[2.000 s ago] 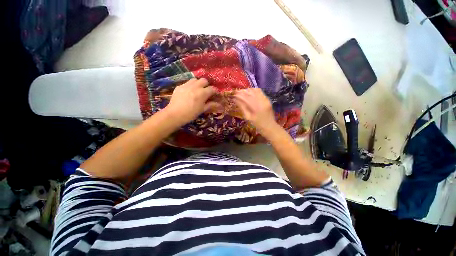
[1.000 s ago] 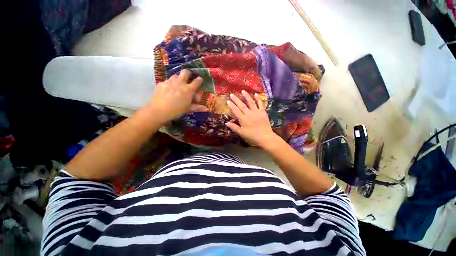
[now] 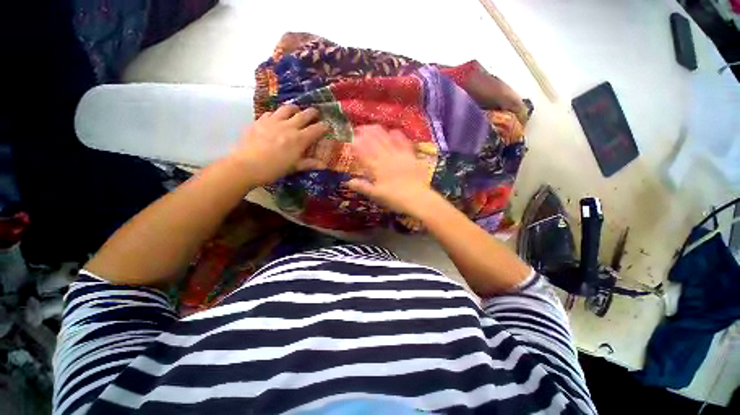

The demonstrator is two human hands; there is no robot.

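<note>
The patchwork-print garment (image 3: 381, 101), in red, purple, orange and navy, is pulled over the sleeve board (image 3: 166, 121), whose pale rounded end sticks out at the left. My left hand (image 3: 284, 144) rests on the garment near its gathered left edge, fingers bent and pinching or pressing the cloth; the fingertips are partly hidden. My right hand (image 3: 389, 166) lies on the middle of the garment, fingers spread, slightly blurred. The iron (image 3: 560, 243) is parked at the right, its black handle with a pale end pointing away.
A smartphone (image 3: 605, 128) and a wooden ruler (image 3: 519, 49) lie beyond the garment at the right. A small dark case (image 3: 683, 42) is at the upper right. Dark blue cloth (image 3: 690, 308) lies at the right edge. A dark garment (image 3: 118, 36) is at the upper left.
In the last second my right hand has moved a little left across the garment. My left hand has flattened somewhat onto the cloth. The view has shifted slightly.
</note>
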